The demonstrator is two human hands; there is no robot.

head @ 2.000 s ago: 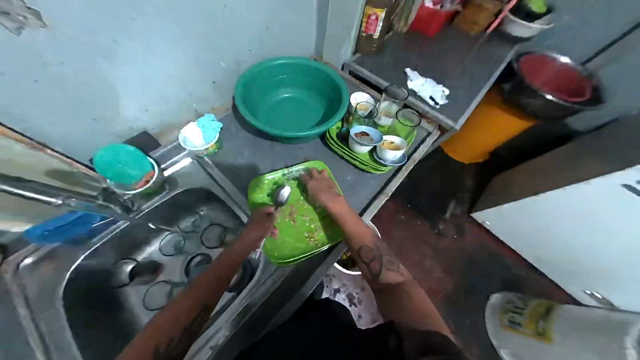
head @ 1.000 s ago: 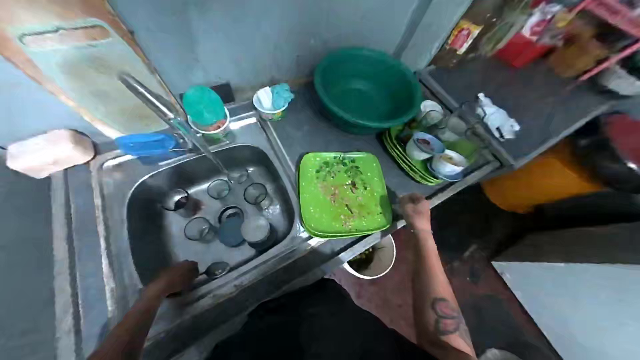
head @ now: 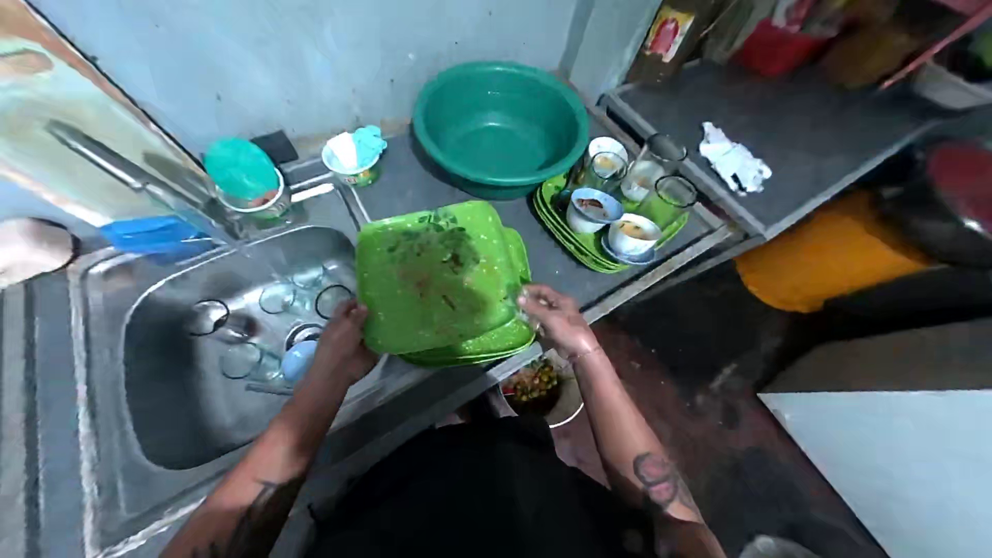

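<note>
A green square plate point(head: 434, 283) with food smears is raised at a tilt above more green plates point(head: 496, 341) stacked on the counter's front edge. My left hand point(head: 345, 345) grips its left edge, near the sink. At the right edge of the plates is my right hand point(head: 554, 314), thumb and fingers close together; whether it holds the raised plate cannot be told. In the steel sink point(head: 167, 387) lie several drinking glasses point(head: 240, 359) and a blue cup point(head: 298, 360). A spoon handle point(head: 269, 388) seems to lie by them.
A green basin point(head: 500, 128) stands against the wall. Right of it, green plates point(head: 570, 236) carry bowls point(head: 593, 209) and glasses point(head: 676, 192). The faucet point(head: 139, 178) reaches over the sink. Below the counter edge is a bucket with food scraps point(head: 535, 387). Two tubs point(head: 353, 155) stand behind the sink.
My left hand has left the spoon at the sink's edge and taken hold of the top plate, which has risen and tilted off the stack. The loose scraps on it look fewer than two seconds ago.
</note>
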